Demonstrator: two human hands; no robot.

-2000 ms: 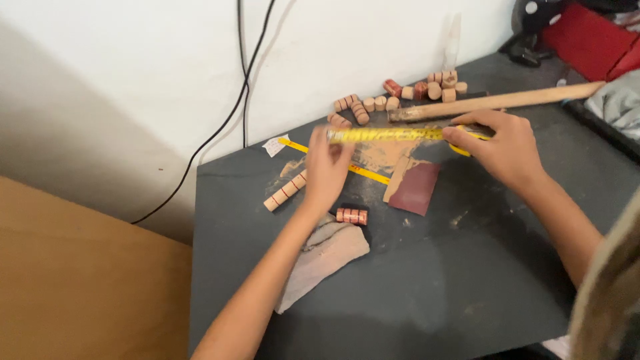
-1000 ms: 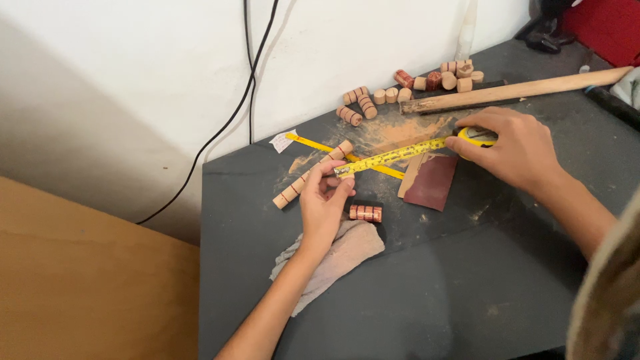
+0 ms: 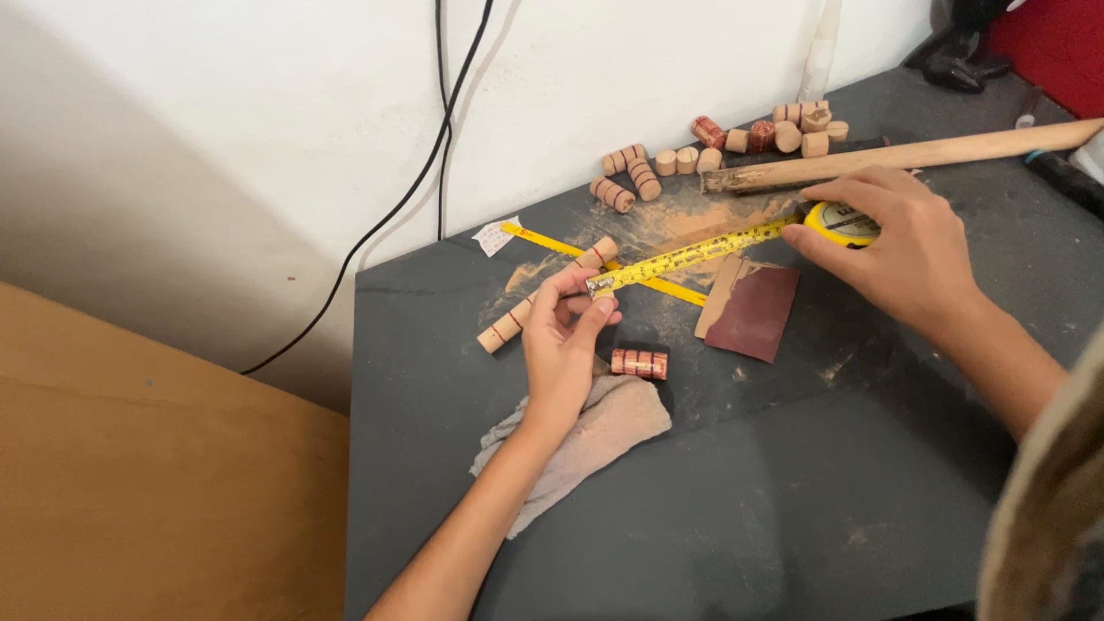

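My right hand (image 3: 897,237) grips the yellow case of a tape measure (image 3: 838,224), its blade (image 3: 703,250) drawn out toward the left. Between the thumb and fingers of my left hand (image 3: 565,332) is a small wooden piece (image 3: 606,295), mostly hidden, right at the blade's metal end hook. Behind that hand lies a marked wooden dowel (image 3: 509,325), crossing a flat yellow strip (image 3: 548,242). A red-stained grooved cylinder (image 3: 639,363) rests beside a crumpled grey cloth (image 3: 617,423), just right of my left wrist. Maroon sandpaper (image 3: 759,315) lies below the blade.
Short wooden cylinders (image 3: 642,177), some grooved or red, line the wall side. A long wooden rod (image 3: 914,155) stretches to the right edge. Sawdust (image 3: 716,220) covers part of the dark tabletop (image 3: 742,509). A white bottle (image 3: 819,56) and a dark figurine (image 3: 962,52) stand at the back.
The blade was held level two seconds ago and now slants down to the left. My left hand has moved down, off the spot where it covered part of the dowel and strip.
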